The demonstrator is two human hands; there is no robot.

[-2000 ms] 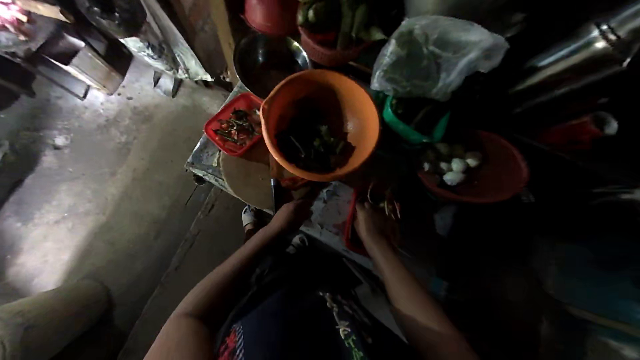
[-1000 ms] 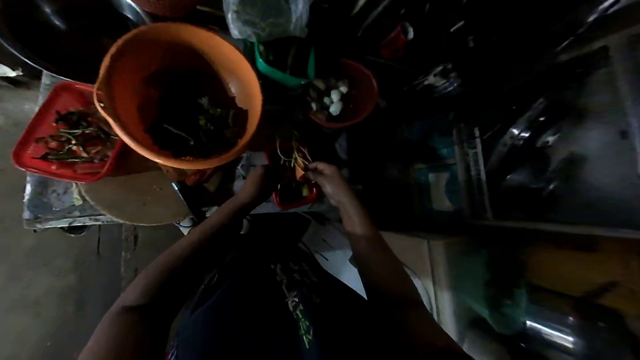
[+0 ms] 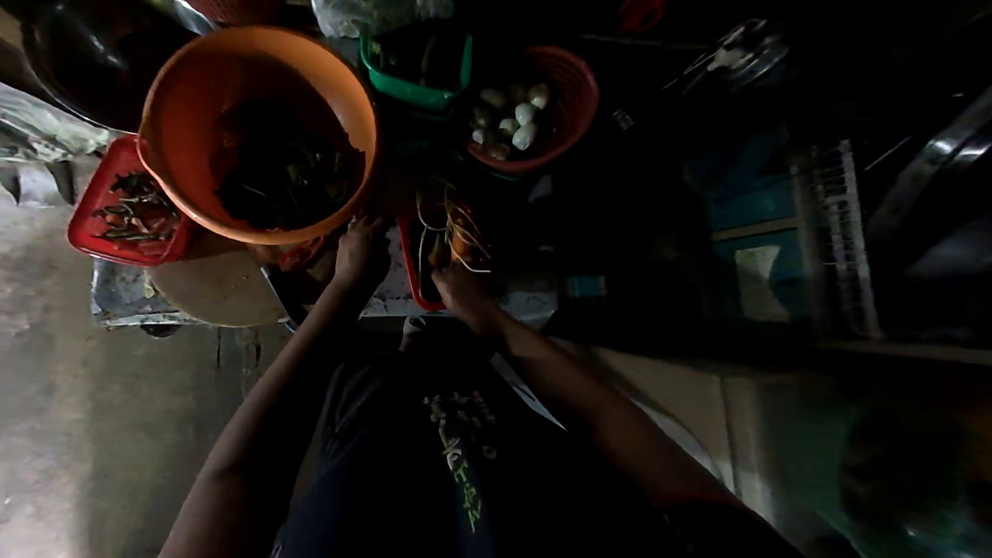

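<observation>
My left hand [image 3: 363,246] is below the right rim of a large orange plastic bowl [image 3: 182,81], which holds dark green leafy pieces; shadow hides its fingers. My right hand [image 3: 465,293] reaches into a small red tray [image 3: 412,267] with thin pale stems and orange pieces; its fingertips are hard to make out. Between the bowl and my left forearm, a knife [image 3: 280,296] lies over the edge of a round board [image 3: 221,287], with red pieces [image 3: 301,254] beside it.
At the left stands a red tray [image 3: 84,209] of cut vegetables. Beyond my hands are a green basket [image 3: 415,91] and a red basket [image 3: 577,101] with several white, egg-shaped items. A dark metal pan [image 3: 58,85] sits at the upper left, and a white wire rack [image 3: 849,232] at the right.
My left hand has moved left, away from the small red tray toward the orange bowl. My right hand remains at the tray. The view has shifted.
</observation>
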